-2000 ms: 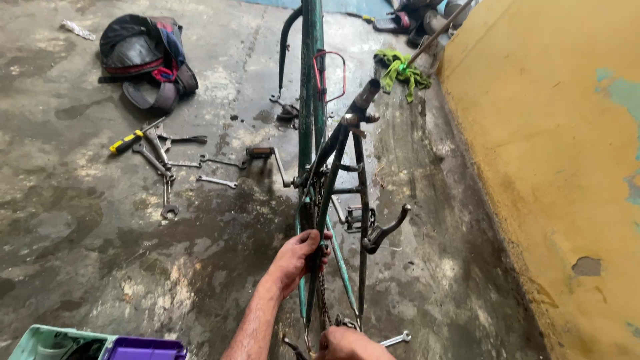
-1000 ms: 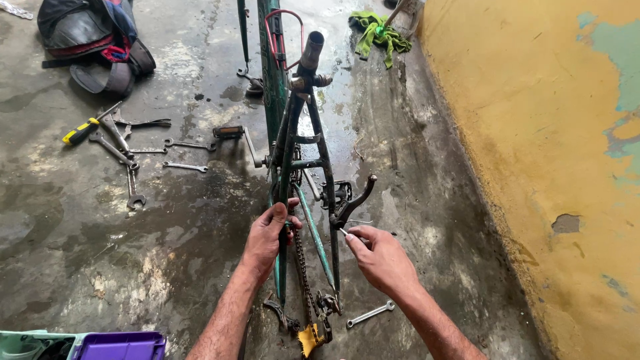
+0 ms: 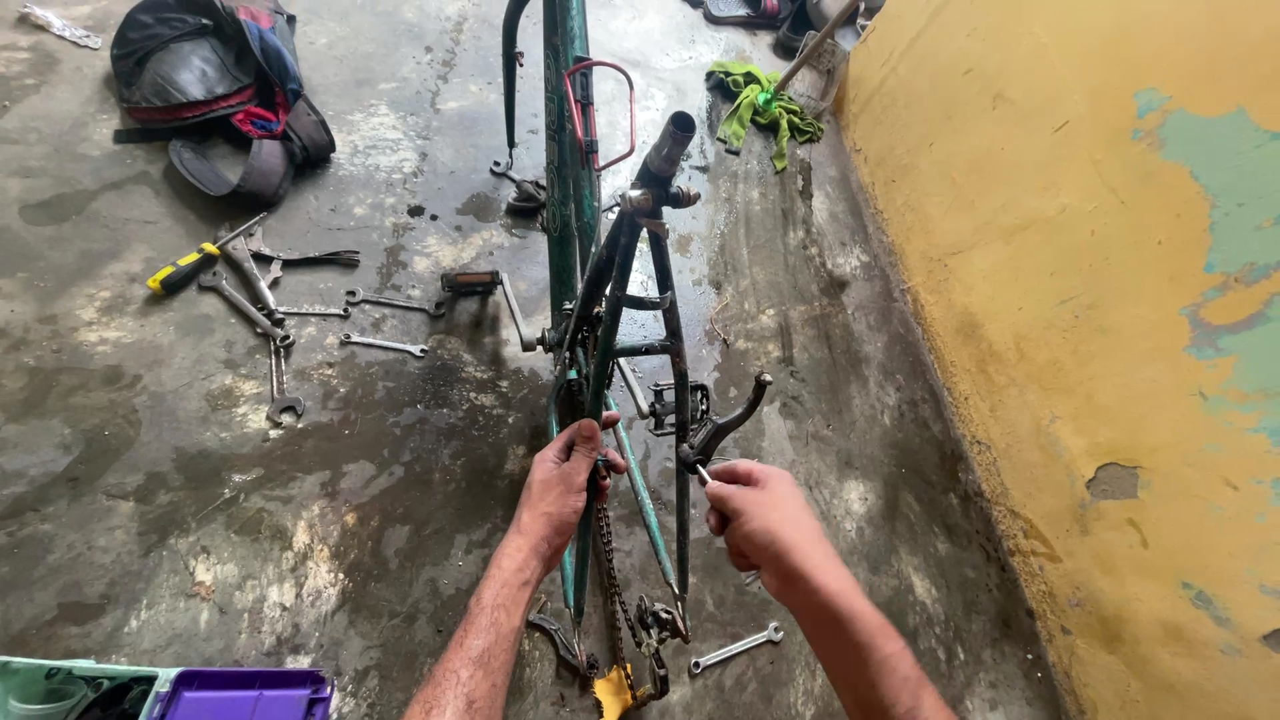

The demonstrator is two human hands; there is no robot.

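Note:
A green bicycle frame [image 3: 562,230] without wheels stands in front of me, its rear stays toward me. My left hand [image 3: 568,478] is closed around the left seat stay, beside the chain [image 3: 606,540]. In my right hand [image 3: 760,515] is a thin metal tool [image 3: 705,474], its tip at the bolt of a black brake arm [image 3: 728,422] on the right stay; the tool's kind cannot be told. The rear derailleur [image 3: 657,622] hangs at the bottom near a yellow cloth or piece [image 3: 613,692]. A pedal [image 3: 680,407] shows behind the right stay.
Several wrenches [image 3: 277,325] and a yellow-black screwdriver [image 3: 184,269] lie on the wet floor at left, below a backpack [image 3: 210,80]. Another wrench [image 3: 737,648] is near the derailleur. A purple-lidded box [image 3: 245,694] sits bottom left. A yellow wall [image 3: 1040,250] bounds the right, near a green cloth [image 3: 765,105].
My right hand has moved up from low by the chain to the brake arm on the right stay. The left hand stays on the left stay.

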